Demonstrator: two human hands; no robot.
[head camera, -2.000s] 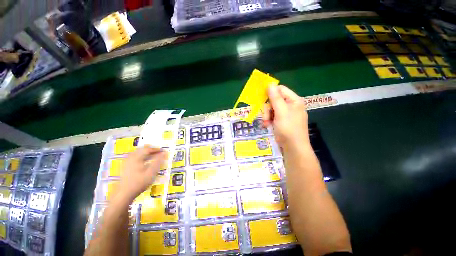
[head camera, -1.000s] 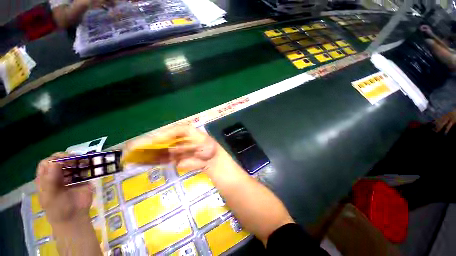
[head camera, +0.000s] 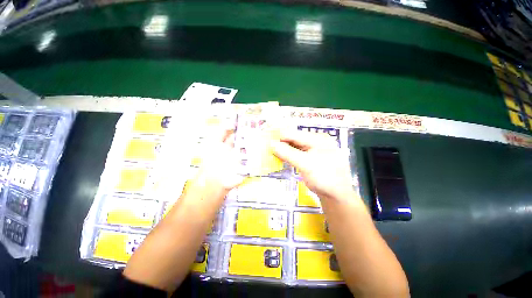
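My left hand (head camera: 217, 160) and my right hand (head camera: 318, 163) are close together above the blister tray (head camera: 219, 256). Both are partly washed out by glare. My left hand holds a dark panel (head camera: 242, 142) whose outline is mostly lost in the glare. My right hand's fingers are on a yellow sticker (head camera: 269, 152) at that panel's right part; how far it is stuck down cannot be told. Labelled panels (head camera: 255, 260) fill many tray pockets. An unlabelled dark panel (head camera: 329, 135) shows at the tray's upper right, partly behind my right hand.
A white release liner (head camera: 208, 93) sticks out past the tray's far edge. A black glossy block (head camera: 389, 183) lies right of the tray. A neighbouring blister tray (head camera: 29, 157) is at left. Beyond the pale edge strip (head camera: 461, 131) runs the green conveyor (head camera: 373, 75), with yellow-labelled panels (head camera: 510, 93) at far right.
The view has swung back left. The panel and yellow sticker, apart and in motion a second ago, are now together in front of me. Two seconds ago my left hand was at the liner.
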